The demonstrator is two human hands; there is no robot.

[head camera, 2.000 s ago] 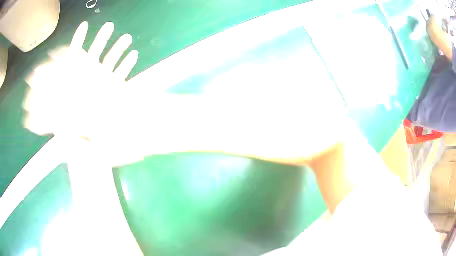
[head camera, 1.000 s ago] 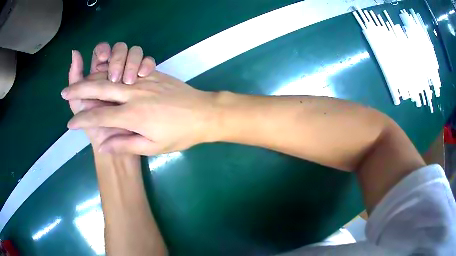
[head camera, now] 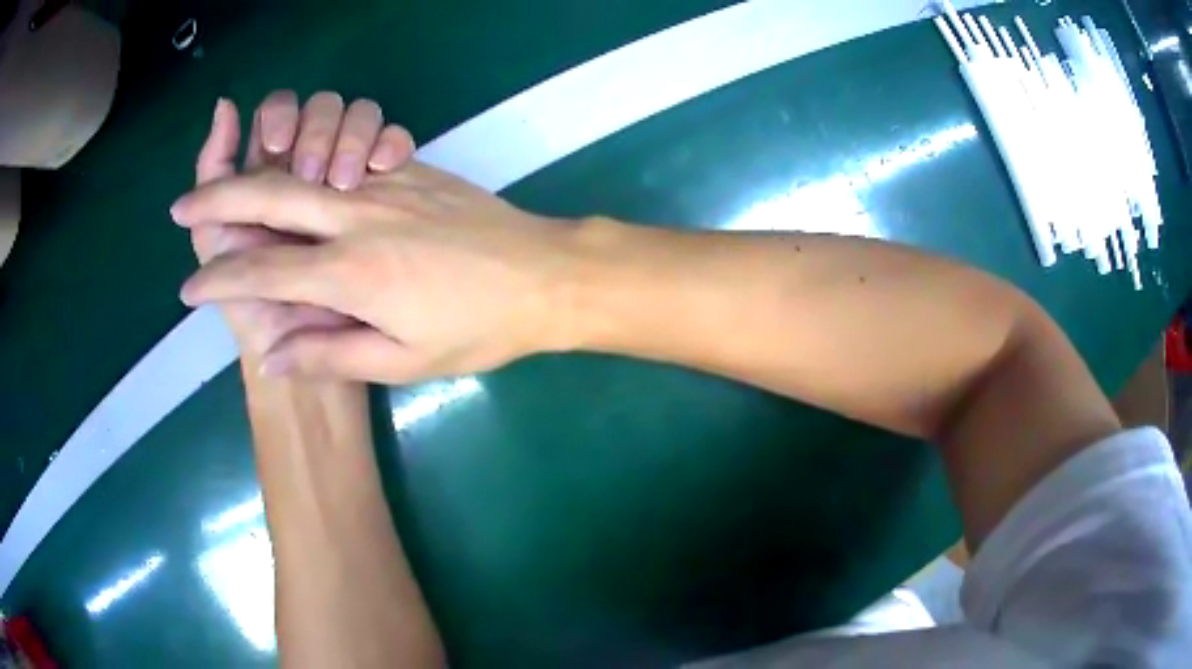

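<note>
My right hand (head camera: 412,268) lies palm down across my left hand, its back showing and its fingers slightly apart, pointing left. My left hand (head camera: 320,133) is palm up beneath it. Its fingers curl over the edge of my right hand and its thumb points up at the left. Most of my left palm is hidden. No part or tool shows in either hand.
Beige tapered bodies (head camera: 55,92) stand at the upper left edge, cut off. A flat pile of thin white rods (head camera: 1065,137) lies at the upper right. A white strip (head camera: 595,94) crosses the green bench (head camera: 628,510). Red objects show at the lower left (head camera: 24,643) and right edge.
The earliest frame is overexposed, with my left fingers extended and spread. They now curl over my right hand. Since one second ago, the clasp is unchanged and the view has shifted slightly.
</note>
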